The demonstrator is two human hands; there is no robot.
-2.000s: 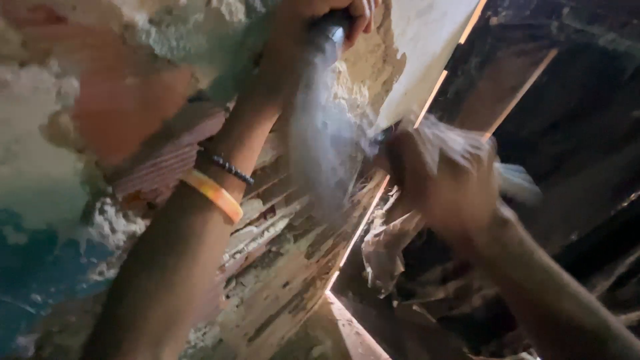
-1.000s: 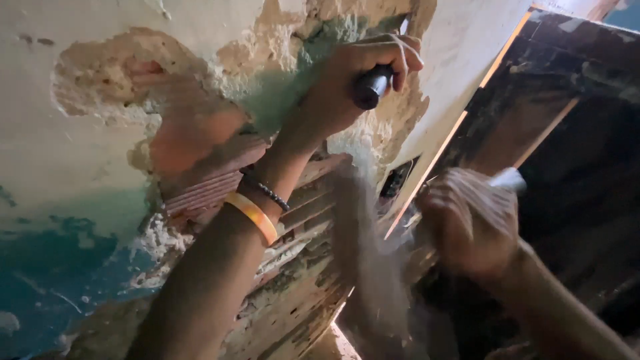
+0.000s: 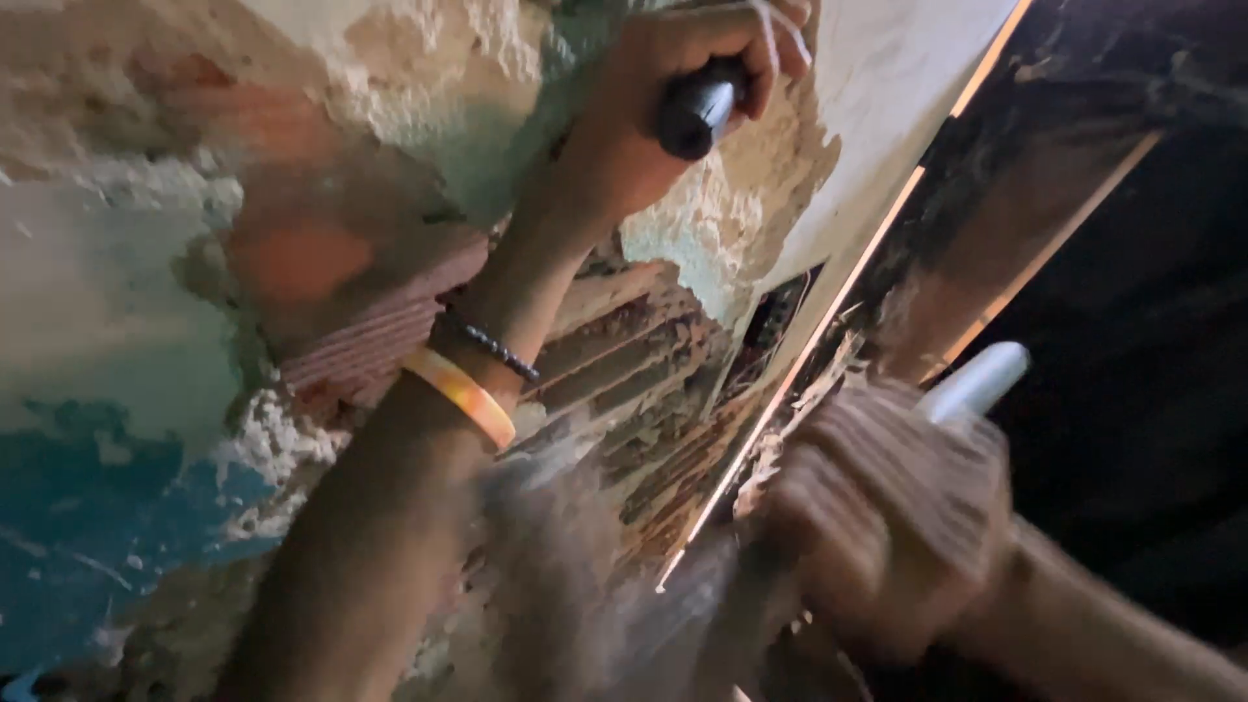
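Note:
High on the wall, my left hand [image 3: 634, 107] is closed around a black, rounded tool handle [image 3: 694, 112]; the tool's far end is hidden. An orange-yellow wristband [image 3: 463, 395] and a dark beaded bracelet [image 3: 502, 353] circle that wrist. Lower right, my right hand [image 3: 892, 507] is blurred but closed on a tool with a silvery handle end [image 3: 978, 380]. The rest of that tool is a grey blur at lower centre, so its kind cannot be told. Around my left forearm, broken plaster [image 3: 721, 219] exposes ribbed hollow clay brick [image 3: 380, 312].
A rectangular recess with wires [image 3: 775, 317] is set in the wall by its edge. Bright light lines a narrow slit [image 3: 838, 302] along that edge. Beyond it, a wooden beam [image 3: 1053, 253] crosses a dark area. Peeling blue paint [image 3: 88, 487] covers the wall at lower left.
The blurred tool in my right hand has swung down from near my left hand, where it showed two seconds ago. My left hand still holds the black handle.

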